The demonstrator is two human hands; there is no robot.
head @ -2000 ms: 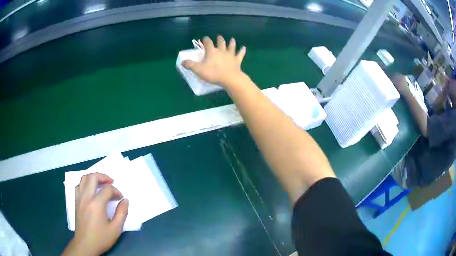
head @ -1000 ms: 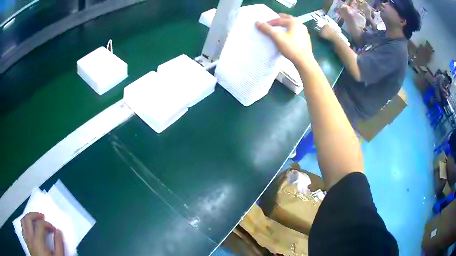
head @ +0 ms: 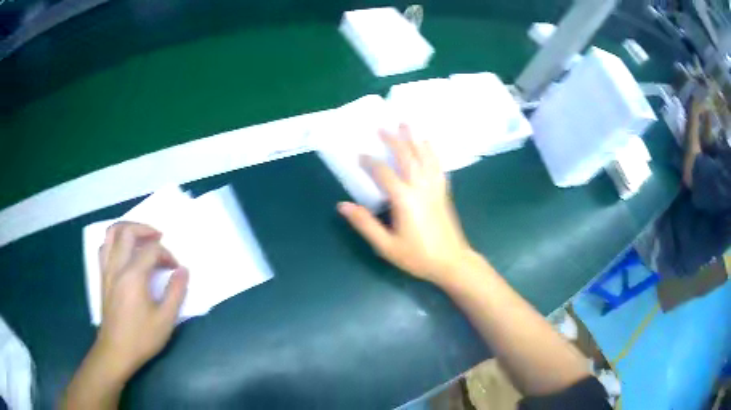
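Note:
My left hand [head: 140, 288] lies with curled fingers on a loose stack of thin white sheets [head: 216, 252] on the green bench; whether it pinches a sheet is hidden. My right hand [head: 421, 212] is spread over the right part of a white tray [head: 349, 148] at the left end of a row of trays. Its fingers are apart and blurred, and their contact with the tray cannot be told exactly. Two more white trays, a middle one [head: 425, 100] and a right one [head: 485, 108], stand beside it, partly over the pale metal strip [head: 216, 160].
A white tray with a cord loop [head: 385, 42] lies on the green conveyor [head: 200, 88]. A tall tray stack [head: 589, 120] stands by a metal post [head: 561, 52]. Clear plastic [head: 12, 368] lies at the left edge. Another person [head: 693, 200] sits at the right, near a blue stool [head: 625, 284].
My right hand has moved from the tray stack to the row's left end, where a third tray now stands beside the two. My left hand stays on the sheets. The view has swung left.

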